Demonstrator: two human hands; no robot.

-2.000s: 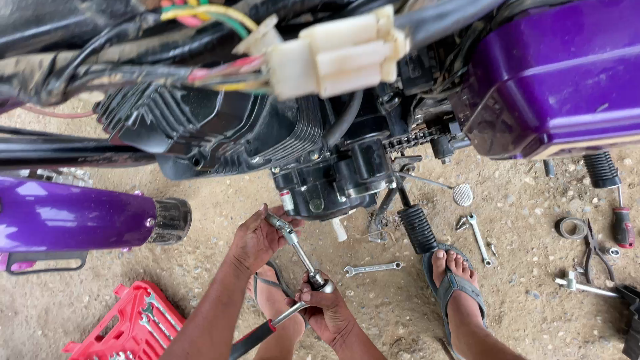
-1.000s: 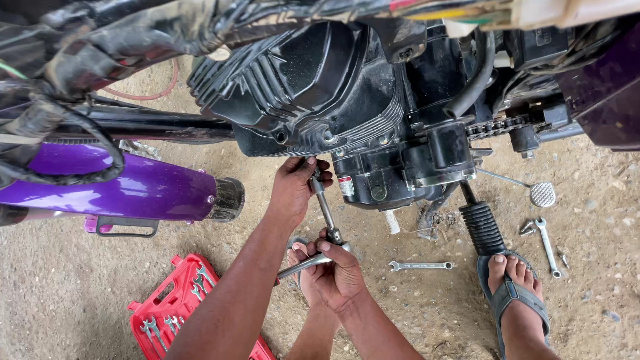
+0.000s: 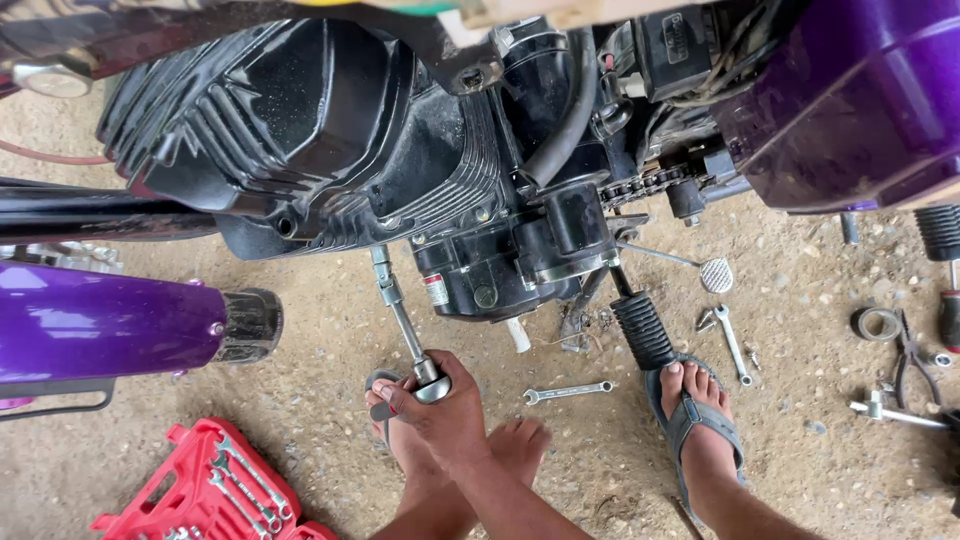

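Note:
My right hand [image 3: 454, 412] grips the head of a socket ratchet [image 3: 433, 389], whose dark and red handle end shows beside the thumb. From it a steel extension bar [image 3: 407, 328] with a universal joint [image 3: 388, 286] slants up to the lower edge of the black finned engine cylinder [image 3: 375, 217]; the socket's far end is hidden there. My left hand [image 3: 525, 446] is blurred, low behind the right wrist, with the fingers loosely apart and nothing visible in them. The black crankcase [image 3: 480, 274] is right of the bar.
An open red tool case [image 3: 161, 487] holds several wrenches. Combination wrenches [image 3: 568, 392] [image 3: 733, 345] lie on the dirt. At right are tape [image 3: 877, 324], pliers [image 3: 909, 356] and a screwdriver [image 3: 951, 319]. A footpeg [image 3: 643, 330], a pedal [image 3: 716, 275] and the purple fender [image 3: 112, 322] jut out.
My left hand has let go of the bar's upper end by the cylinder and moved down behind the right wrist. My right hand stays on the ratchet. The view has moved closer to the engine.

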